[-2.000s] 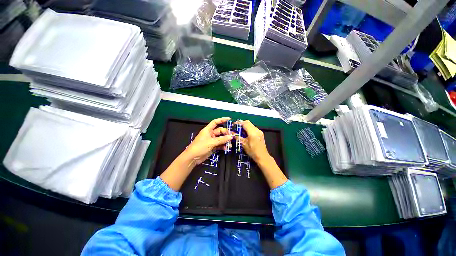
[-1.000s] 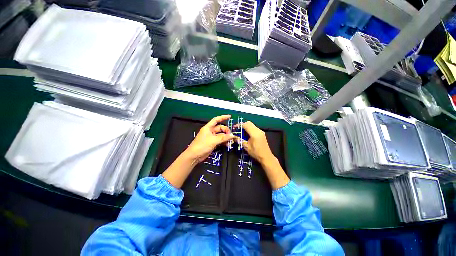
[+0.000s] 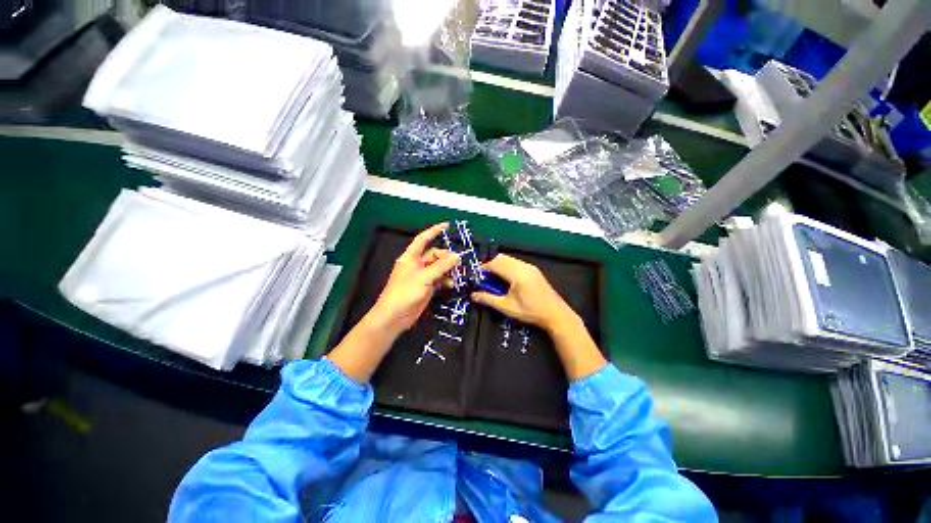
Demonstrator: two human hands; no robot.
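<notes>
My left hand (image 3: 410,281) holds a thin pale-and-dark lattice runner (image 3: 461,245) by its left side, above the tray. My right hand (image 3: 526,291) is closed around a small tool with blue handles (image 3: 492,283), mostly hidden in the palm, its tip close to the runner. The dark tray (image 3: 419,393) with raised rim and centre divider lies under both hands. Thin pale offcuts (image 3: 431,352) lie in its left half. Small pale pieces (image 3: 515,335) lie in its right half.
Tall white stacks (image 3: 194,276) stand at left. A bag of small parts (image 3: 434,141) and crinkled clear bags (image 3: 587,174) lie beyond the tray. Dark lattices (image 3: 664,290) lie right of it. Grey panels on white stacks (image 3: 847,291) are at far right. A grey post (image 3: 776,133) slants behind.
The view has shifted, so the scene sits further right. The runner in my left hand is now tilted and in one piece of lattice between the hands. The blue tool handle shows more clearly.
</notes>
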